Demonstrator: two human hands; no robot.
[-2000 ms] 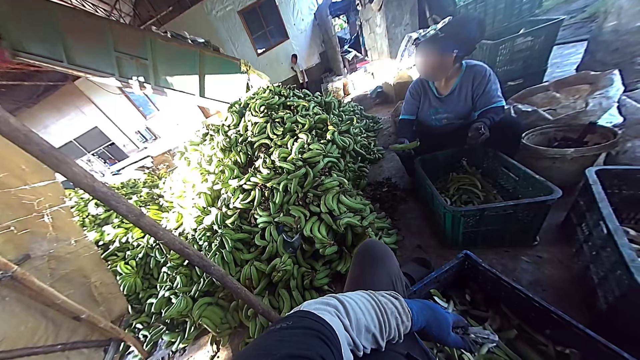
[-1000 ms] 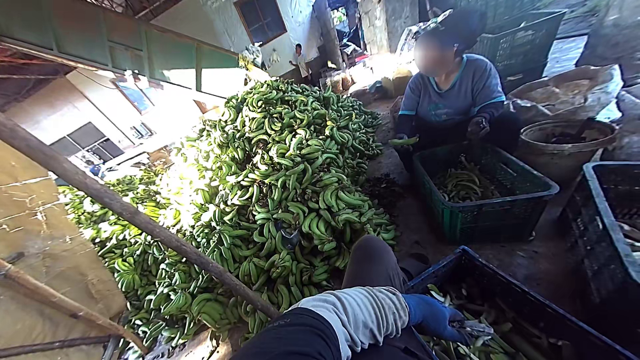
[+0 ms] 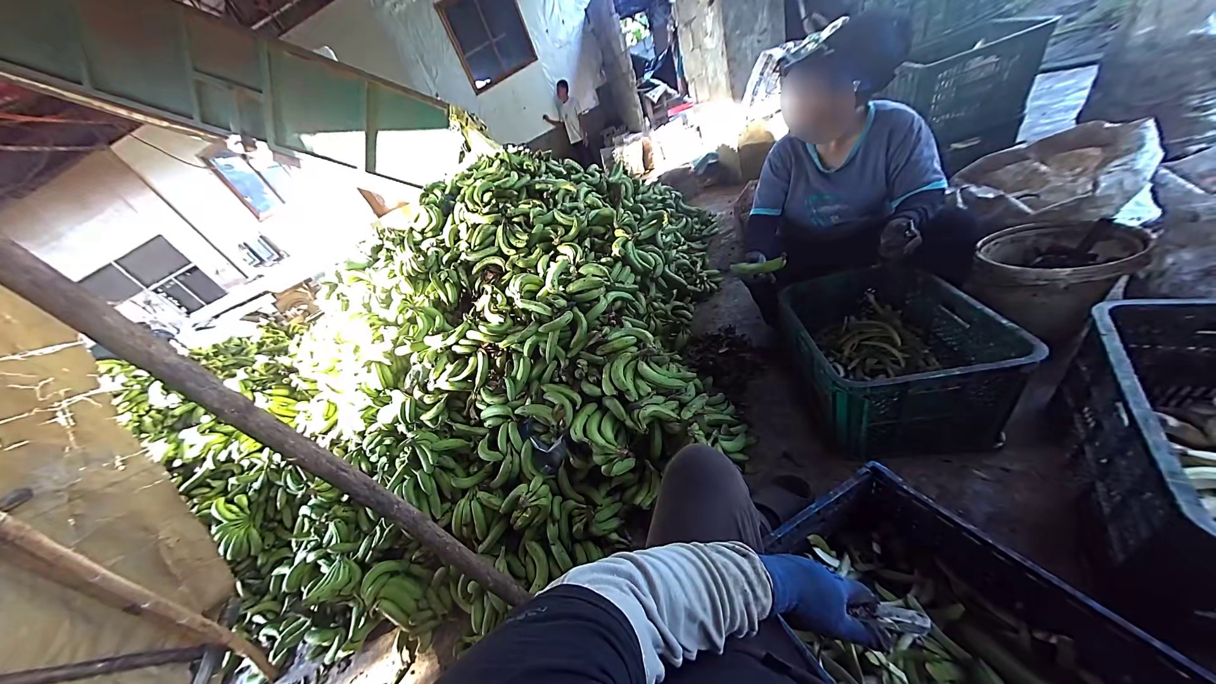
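My left hand (image 3: 826, 598), in a blue glove below a pale knitted sleeve, reaches over the near edge of a dark blue plastic crate (image 3: 1073, 594). Its fingers are closed around a pale, greyish thing (image 3: 901, 619), too unclear to name. Under and beside the hand, green peels or strips (image 3: 988, 636) lie in the crate. My right hand is not in view. A large heap of green bananas (image 3: 570, 313) rises to the left, beyond my bent knee (image 3: 703, 489).
A person (image 3: 845, 171) sits across, holding a green banana (image 3: 758, 267) by a green crate (image 3: 936, 380) with peels inside. A bucket (image 3: 1064, 252), sacks (image 3: 1069, 171) and another crate (image 3: 1154, 418) stand right. A wooden pole (image 3: 256, 418) slants across the left; someone stands far back (image 3: 570, 114).
The seated person's gloved hand over the green crate has shifted slightly. My left hand stays over the blue crate with the pale thing in its fingers.
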